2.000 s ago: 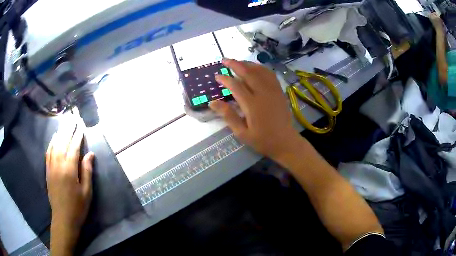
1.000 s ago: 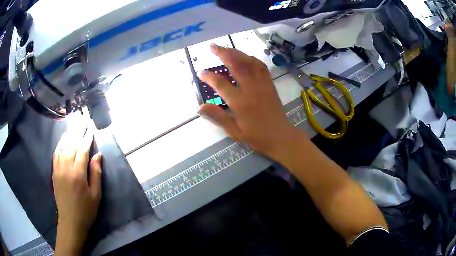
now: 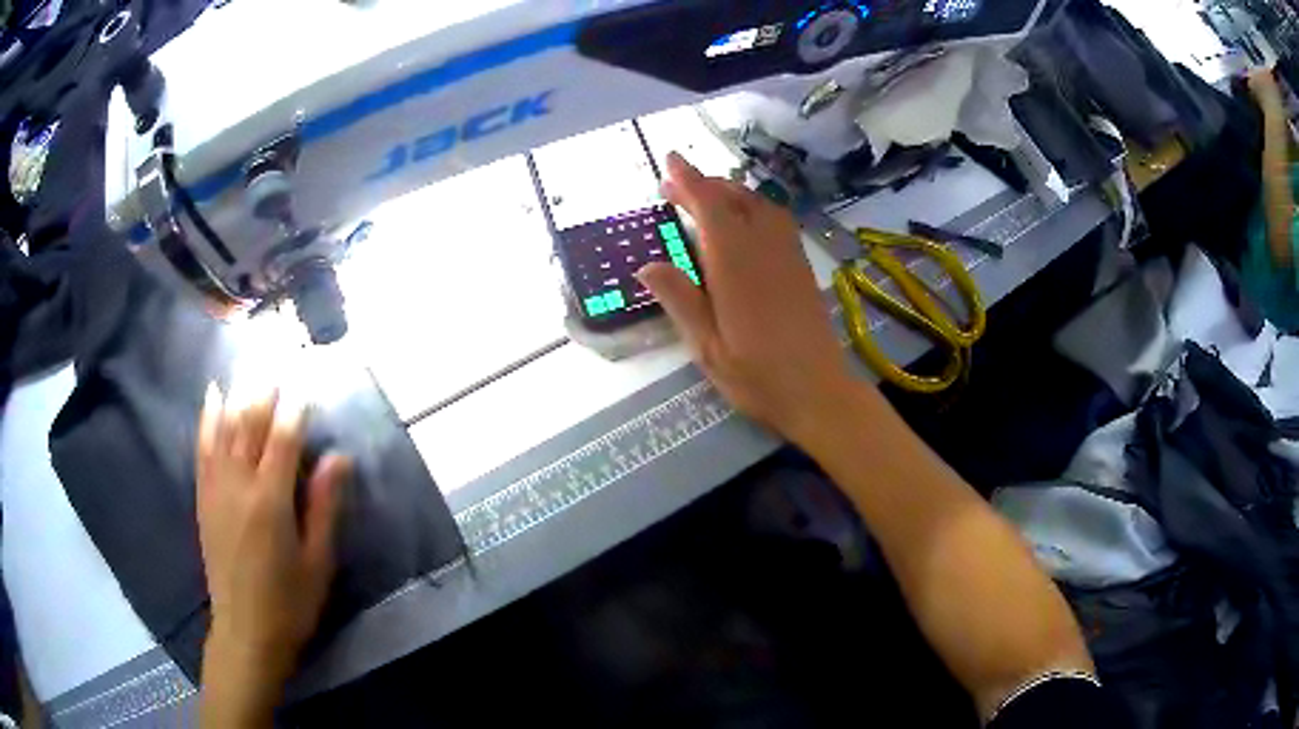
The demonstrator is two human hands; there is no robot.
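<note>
A dark garment panel lies flat on the white machine bed, its far end in bright glare under the needle area. My left hand rests flat on it, fingers towards the needle, gripping nothing. A smartphone lies on the bed right of the needle, showing a dark keypad with green keys. My right hand is over the phone's right edge, fingers apart, the thumb at the keypad. Whether a fingertip touches the screen cannot be told.
The white sewing machine arm spans the top. Yellow-handled scissors lie right of my right hand. Pale scraps lie beyond them. A ruler strip runs along the front edge. A cloth heap is at lower right. Another person's arm shows far right.
My right hand has shifted right, uncovering more of the phone's keypad. My left hand and the panel sit lower and further right in view. The view has also shifted, showing more of the control panel.
</note>
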